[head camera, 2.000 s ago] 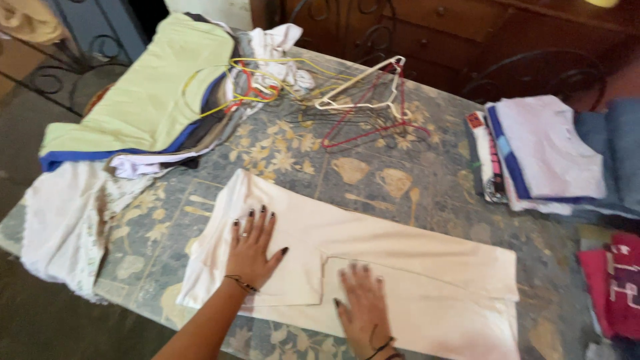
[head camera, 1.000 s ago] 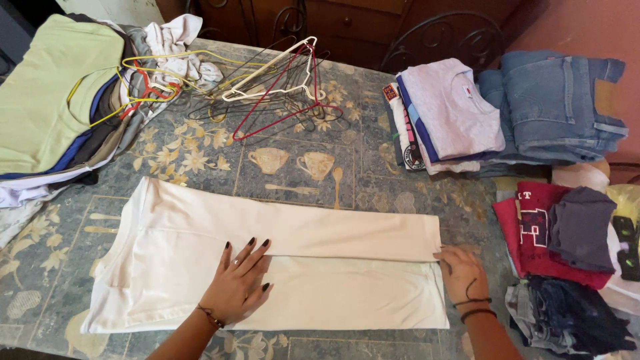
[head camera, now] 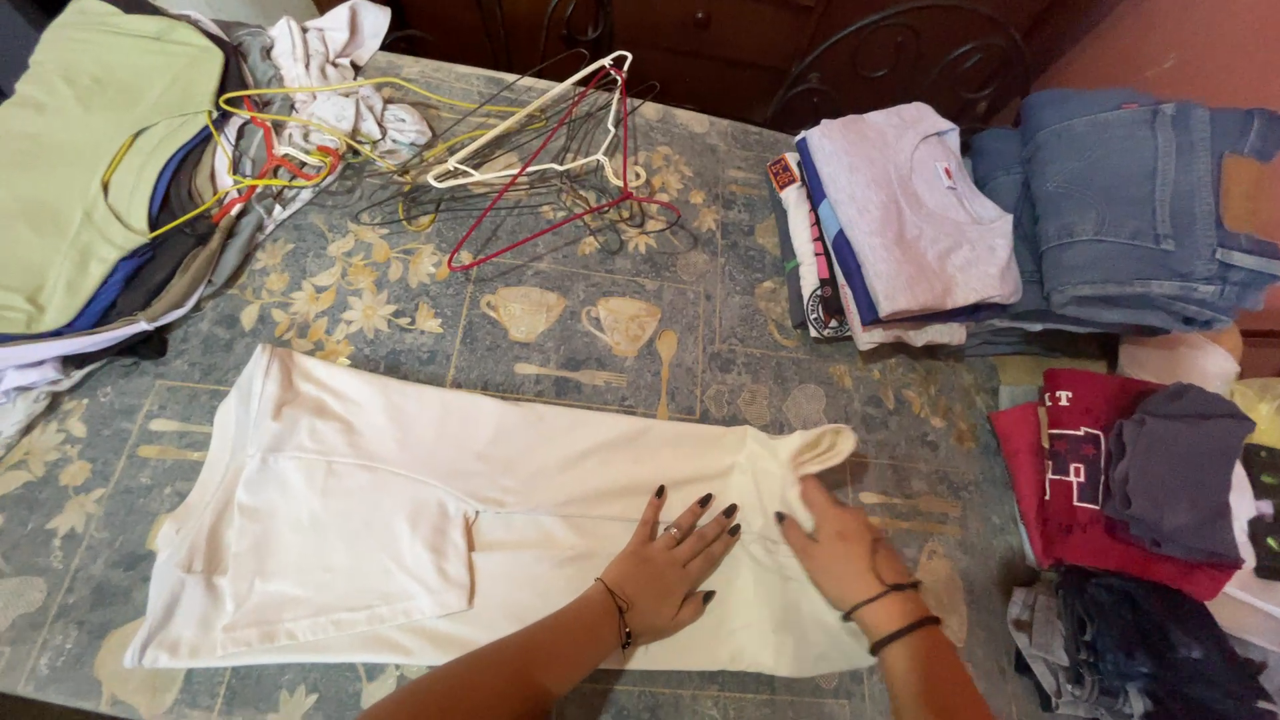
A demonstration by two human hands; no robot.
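A white garment, seemingly a T-shirt (head camera: 380,520), lies folded lengthwise on the patterned tablecloth (head camera: 400,340), its neck end at the left and a sleeve folded over it. My left hand (head camera: 670,570) rests palm down on the cloth with its fingers spread. At the right end my right hand (head camera: 850,560) is at the hem, which curls up above the fingers. Whether the fingertips pinch the fabric is hard to see.
Yellow, white and red hangers (head camera: 540,170) lie at the back beside a pile of shirts (head camera: 110,170). Folded shirts (head camera: 900,220) and jeans (head camera: 1110,200) are stacked at the back right. Red and dark folded clothes (head camera: 1070,480) lie at the right edge.
My left hand has moved right along the white garment. The garment's right end, flat one second ago, is now lifted and curled near my right hand. The view has shifted since the oldest frame.
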